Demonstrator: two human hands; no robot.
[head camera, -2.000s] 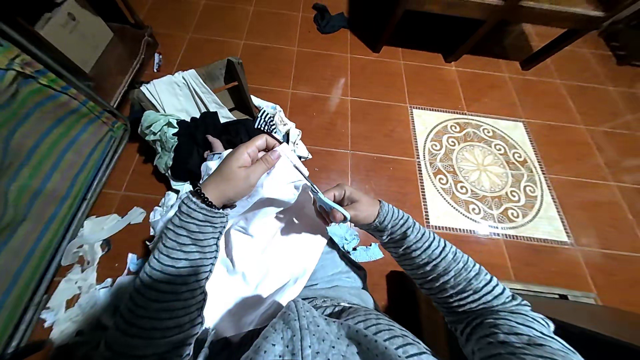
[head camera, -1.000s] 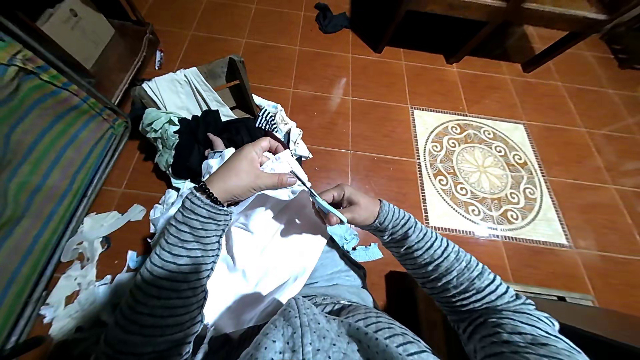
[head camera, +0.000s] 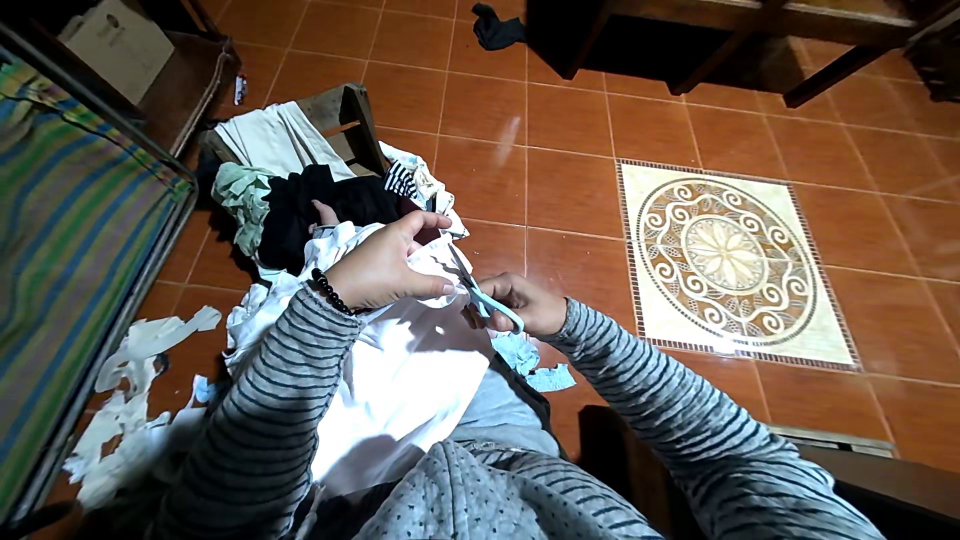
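Observation:
White cloth (head camera: 409, 367) lies over my lap, its upper edge raised between the thumb and fingers of my left hand (head camera: 394, 262), which has a dark beaded bracelet at the wrist. My right hand (head camera: 525, 304) grips the light blue handles of a pair of scissors (head camera: 491, 304). The scissor blades point up and to the left, against the raised edge of the cloth near my left fingertips. How far apart the blades are is hard to tell. Light blue cloth scraps (head camera: 551, 377) are just below my right hand.
A wooden crate-like piece (head camera: 364, 124) holds or backs a heap of black (head camera: 300, 217), pale green and white cloths. Pale scraps (head camera: 127, 390) lie on the tiles at left, beside a striped fabric panel (head camera: 82, 247). Dark wooden furniture (head camera: 675, 45) stands ahead; a dark cloth (head camera: 497, 28) lies near it.
My left hand has shifted its hold on the raised cloth edge, and its fingers are now more spread. The scissors stay at that edge in my right hand.

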